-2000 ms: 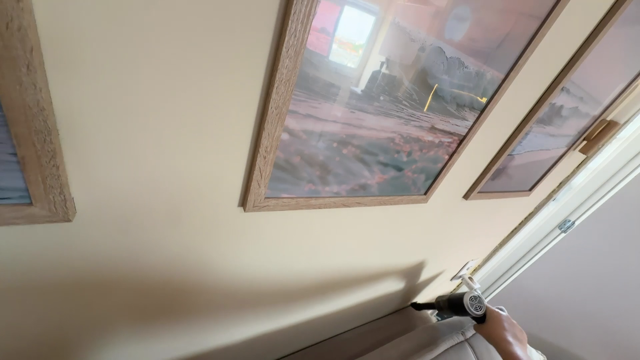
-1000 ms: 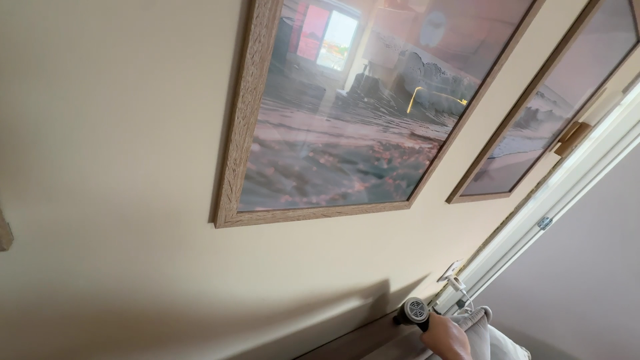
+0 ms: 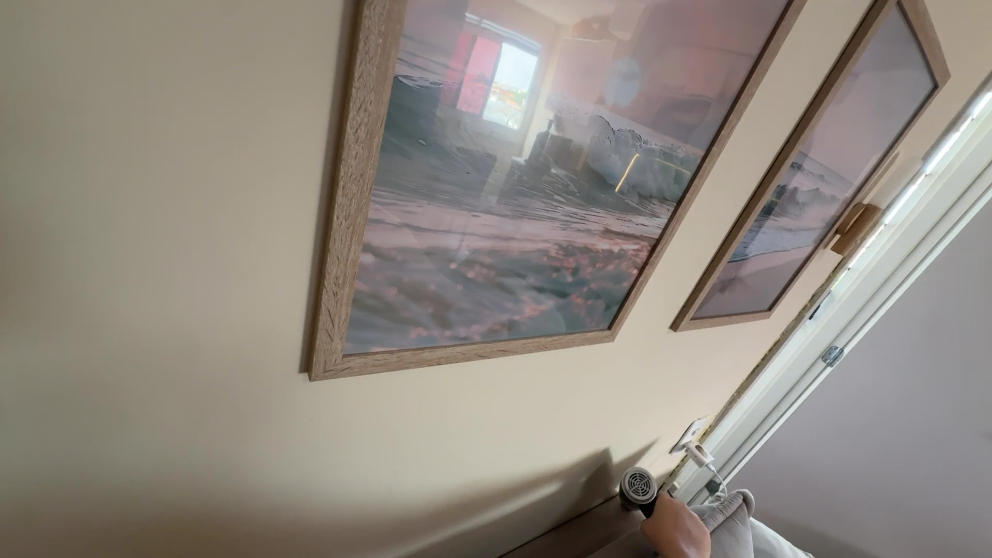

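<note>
At the bottom right, my right hand (image 3: 676,525) is closed around the black handle of a handheld vacuum (image 3: 638,488). Its round silver vent faces the camera, and its nozzle is hidden. The vacuum is low against the cream wall (image 3: 194,310), above a brown padded edge, perhaps a headboard or a sofa back (image 3: 577,535). A grey cushion (image 3: 731,527) lies just right of the hand. My left hand is out of view.
Two wood-framed seascapes (image 3: 465,355) (image 3: 721,318) hang above. A white plug (image 3: 697,453) with a cable sits in a wall socket (image 3: 687,434) beside the vacuum. A white door frame (image 3: 891,271) with a hinge and a wooden block (image 3: 855,229) are at the right.
Two seconds ago the vacuum's black nozzle showed, pointing left along the wall; now its vent faces the camera. The view has shifted, and a frame at the far left is gone from it.
</note>
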